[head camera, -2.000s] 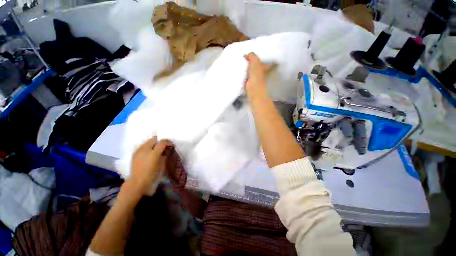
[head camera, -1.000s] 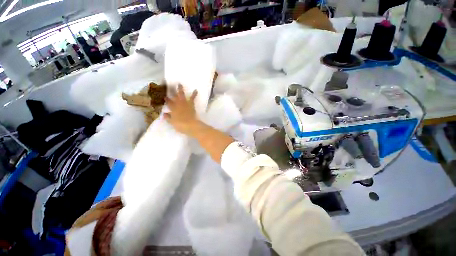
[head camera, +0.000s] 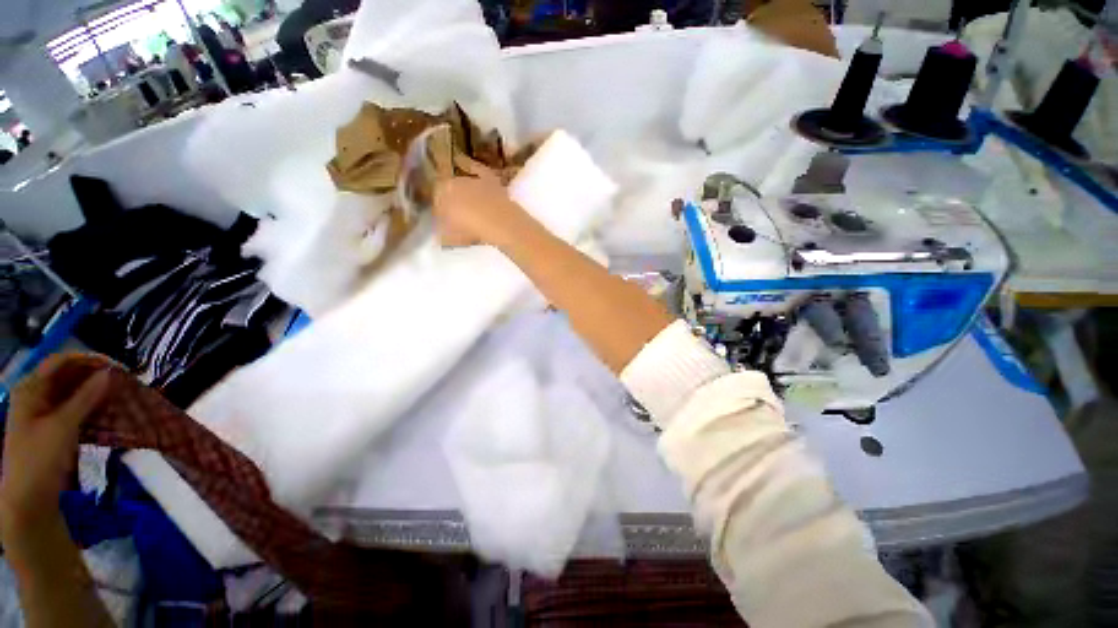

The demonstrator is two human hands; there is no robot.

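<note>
My left hand (head camera: 49, 423) is at the far left, closed on one end of a narrow red-brown checked fabric piece (head camera: 227, 472), which hangs down to the right below the table edge. My right hand (head camera: 470, 206) is at the back of the white wadding (head camera: 356, 380), beside crumpled brown fabric (head camera: 380, 153). Its fingers are blurred and partly hidden, so I cannot tell whether they grip anything. The long wadding sheet lies slanting across the table and over its front left edge. A smaller wadding piece (head camera: 521, 460) hangs over the front edge.
The white and blue overlock machine (head camera: 846, 288) stands right of my right forearm. Black thread cones (head camera: 938, 92) stand behind it. Dark striped garment pieces (head camera: 184, 301) are heaped at the left. More checked fabric (head camera: 625, 595) lies below the front edge.
My left hand has come into view at the left with the checked piece. The wadding sheet has dropped flatter across the table. My right hand has moved slightly up towards the brown fabric.
</note>
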